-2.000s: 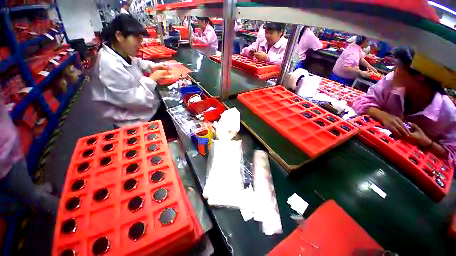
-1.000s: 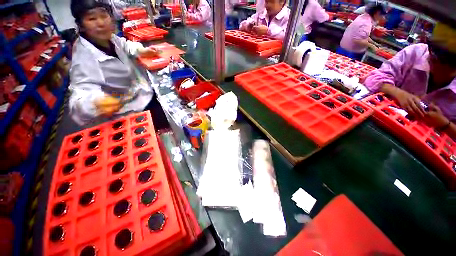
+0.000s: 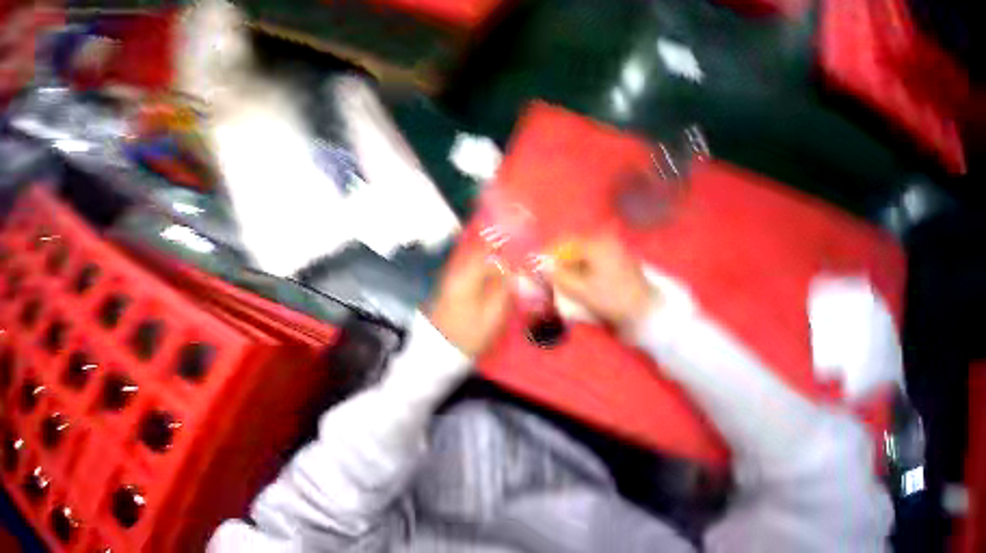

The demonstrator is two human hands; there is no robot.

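The view is blurred. My left hand [image 3: 472, 300] and my right hand [image 3: 605, 283] are close together over the red mat [image 3: 757, 259], fingertips nearly meeting. Yellow finger cots [image 3: 567, 255] show on the right fingers. A glossy, see-through patch shows between the hands; what it is, and which hand holds it, cannot be told. A small dark disc [image 3: 545, 329] lies or is held just below the fingertips; contact with the fingers is unclear. Something pale shows under the right fingers.
Stacked red-orange trays with dark discs [image 3: 232, 351] stand at left. White packs [image 3: 265, 173] lie left of the mat. A white crumpled wipe [image 3: 854, 335] is on the mat's right side. A blurred clear bottle [image 3: 649, 197] is at its far part.
The view has swung down and right onto the mat. Both my hands and forearms are now in the picture, with the dark disc between them; neither showed before.
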